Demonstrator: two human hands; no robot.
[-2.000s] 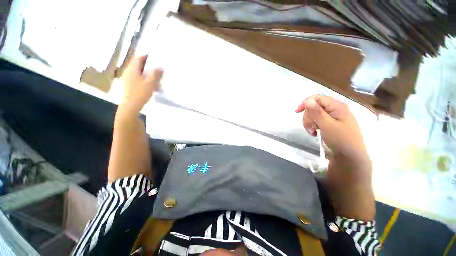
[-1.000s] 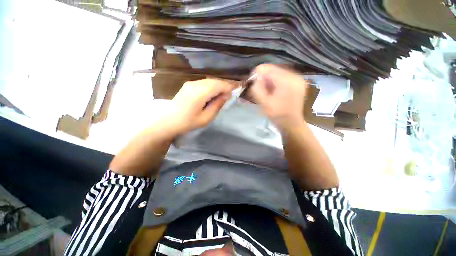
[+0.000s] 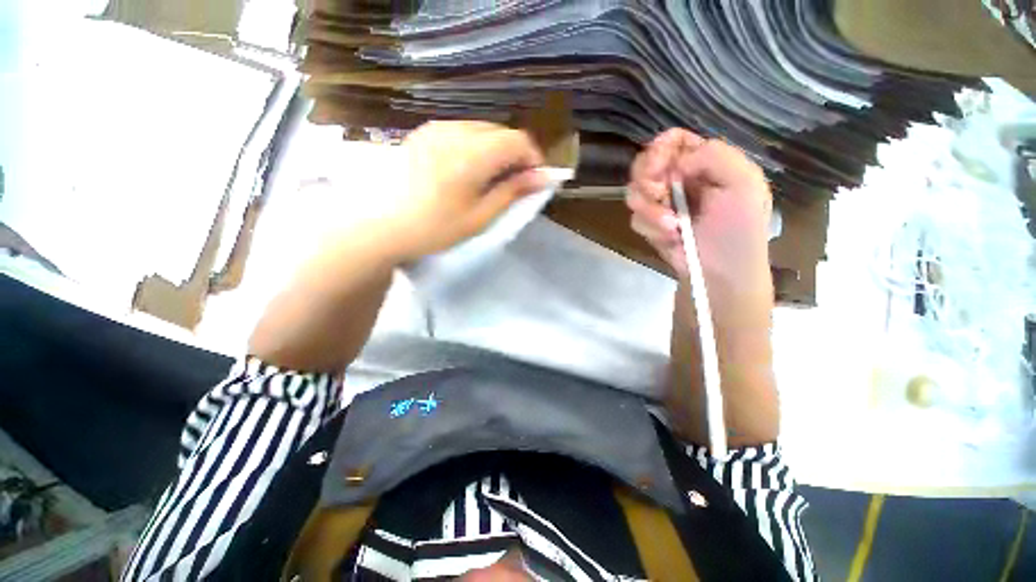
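Observation:
My left hand [image 3: 471, 188] pinches the edge of a cut panel [image 3: 545, 284], whose pale back faces up and hangs down towards my apron. A small brown part of the panel stands up just beyond my left fingertips. My right hand [image 3: 710, 199] is a little to the right, apart from the panel's held edge, with its fingers curled on a narrow white strip [image 3: 704, 324]. The strip hangs down along my right forearm to the striped cuff.
A stack of wavy grey-white panels with brown edges [image 3: 636, 68] lies beyond my hands. Pale-backed panels [image 3: 125, 148] lie at the left. Tangled translucent strips [image 3: 943, 262] and a small yellowish disc [image 3: 922, 392] lie at the right. My grey apron [image 3: 500, 432] is at the table's near edge.
My hands have moved apart from where they met over the panel edge. The right hand has gone right, and the white strip now shows at length along my forearm.

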